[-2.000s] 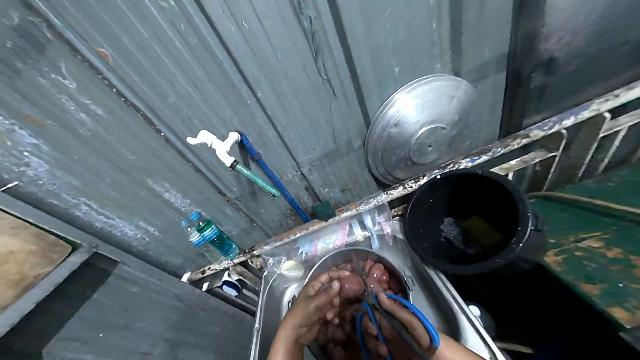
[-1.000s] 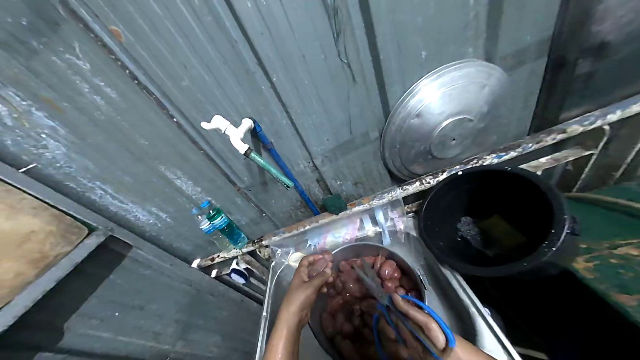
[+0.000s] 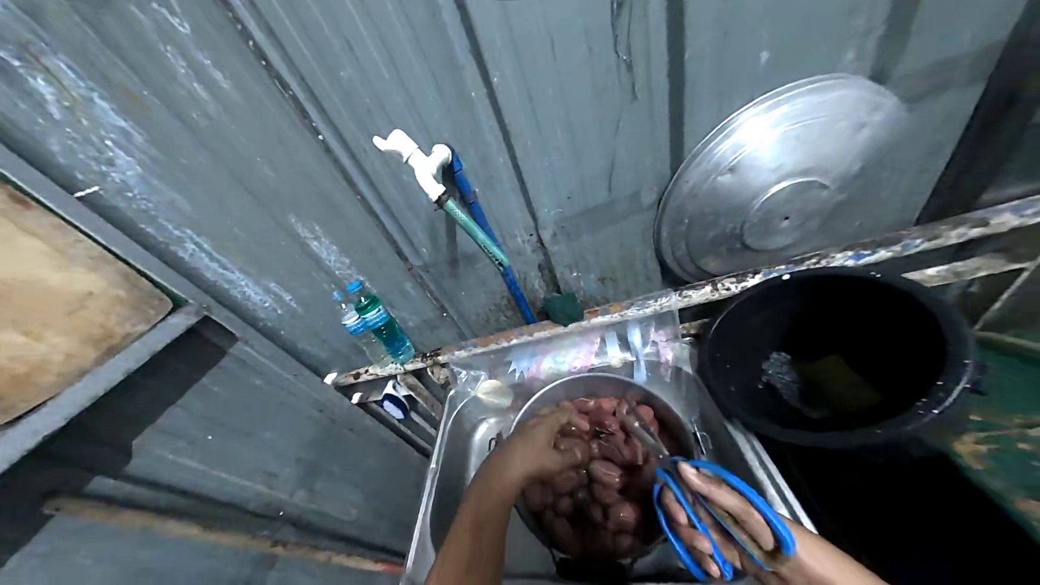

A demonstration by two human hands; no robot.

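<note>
A round metal pot [image 3: 532,406] full of wet, reddish-brown meat pieces [image 3: 605,475], seemingly organ meat, sits in a stainless steel sink [image 3: 467,443]. My left hand [image 3: 540,443] reaches over the pot's left side, its fingertips down at the meat; whether they pinch a piece is unclear. My right hand [image 3: 719,516] holds scissors [image 3: 723,520] by their blue handles at the pot's right edge. The blades point up and left over the meat, near my left fingertips.
A black bucket [image 3: 963,366] stands right of the sink. A large metal lid [image 3: 780,179] leans on the corrugated wall. Behind the sink are a rusty rail [image 3: 626,307], plastic bottles [image 3: 382,325] and a white tap [image 3: 418,166] with a hose. A board [image 3: 73,301] lies at far left.
My left hand has come down to the meat from its raised position near the pot's left rim one second ago. My right hand still holds the scissors.
</note>
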